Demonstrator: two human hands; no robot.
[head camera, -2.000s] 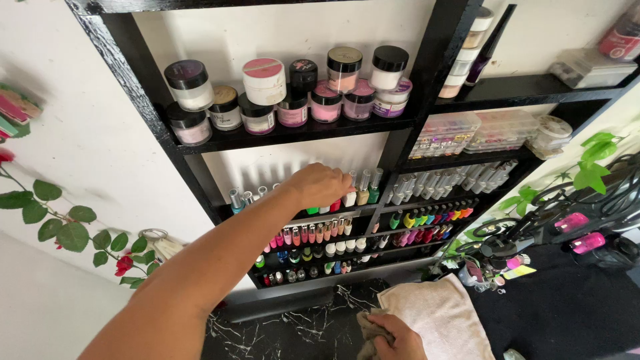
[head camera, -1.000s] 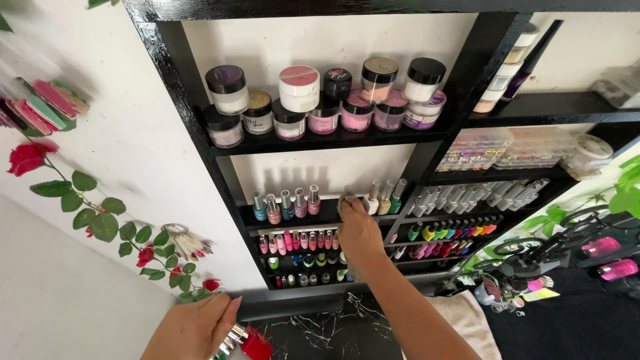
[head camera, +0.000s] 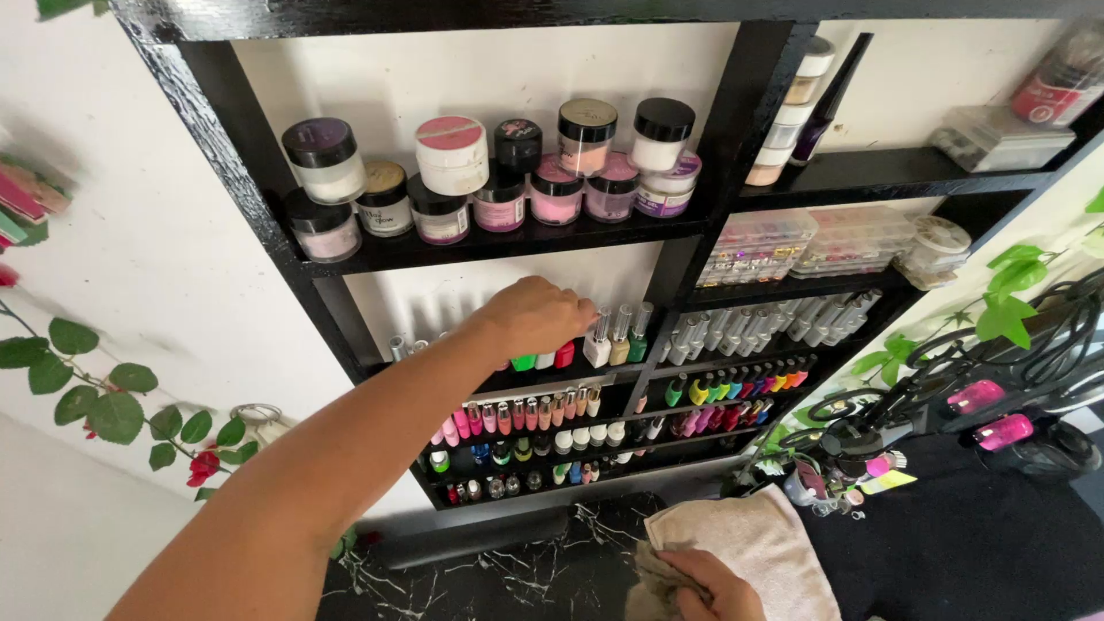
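Note:
Over the row of nail polish bottles, my left hand (head camera: 539, 319) is bent down, hiding the caps of a bright green bottle (head camera: 523, 362), a pale one and a red bottle (head camera: 564, 354). Whether its fingers grip those caps cannot be seen. Just right of the fingers stand a white bottle (head camera: 597, 345), a beige one and a dark green bottle (head camera: 638, 341), all with silver caps. Low in the view, my right hand (head camera: 711, 586) holds a crumpled grey-brown cloth (head camera: 655, 578) beside a light towel (head camera: 750, 543).
Lidded jars (head camera: 556, 194) crowd the black shelf (head camera: 517, 246) above my left hand. Smaller polish bottles (head camera: 526, 414) line the lower shelves. Clear cases (head camera: 759, 246) and silver-capped bottles (head camera: 729, 332) stand to the right. A black marbled surface (head camera: 517, 578) lies below.
My left hand has gone from the lower left, where it held bottles, up to the shelf. My right hand has come down from the shelf with the cloth. Green and red bottles now stand there.

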